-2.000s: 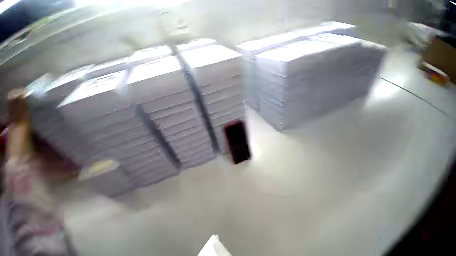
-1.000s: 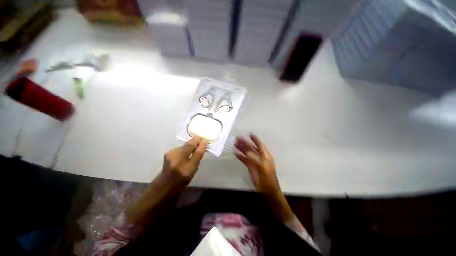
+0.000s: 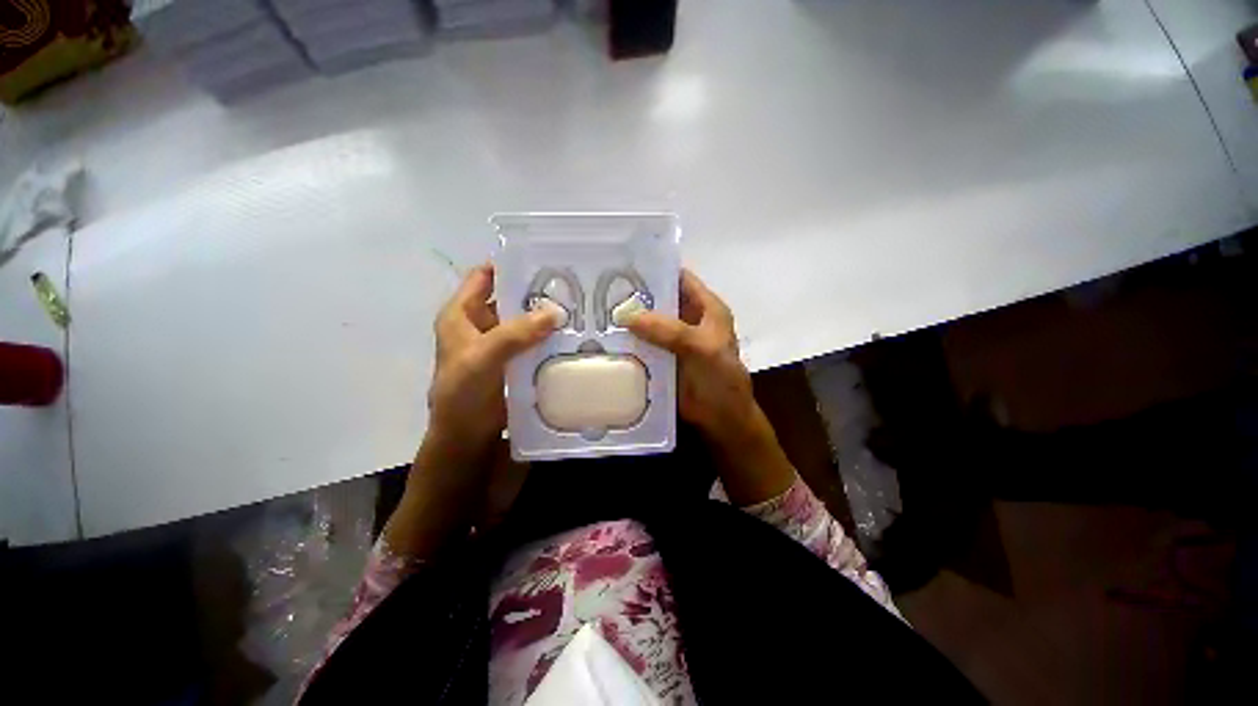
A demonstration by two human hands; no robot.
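A translucent pale tray (image 3: 593,240) is held up at the table's front edge, in the middle of the head view. A cream charging case (image 3: 592,393) sits in its wide lower hollow. Two ear-hook earbuds lie in the upper hollows, the left one (image 3: 559,286) and the right one (image 3: 611,286). My left hand (image 3: 480,361) grips the tray's left side, its thumb on the left earbud. My right hand (image 3: 704,361) grips the right side, its thumb on the right earbud. The fingers behind the tray are hidden.
Stacks of filled trays (image 3: 362,31) stand at the back of the white table (image 3: 317,317), beside a black phone (image 3: 643,25). A red bottle (image 3: 28,374) and a yellow-green item (image 3: 50,298) are at the left. A patterned bag (image 3: 62,44) is at the back left. Clear plastic (image 3: 306,579) lies below the table.
The tray has straightened and moved nearer the table's front edge. My right hand, apart from the tray one second ago, now grips its right side. My left thumb has moved from the case to the left earbud.
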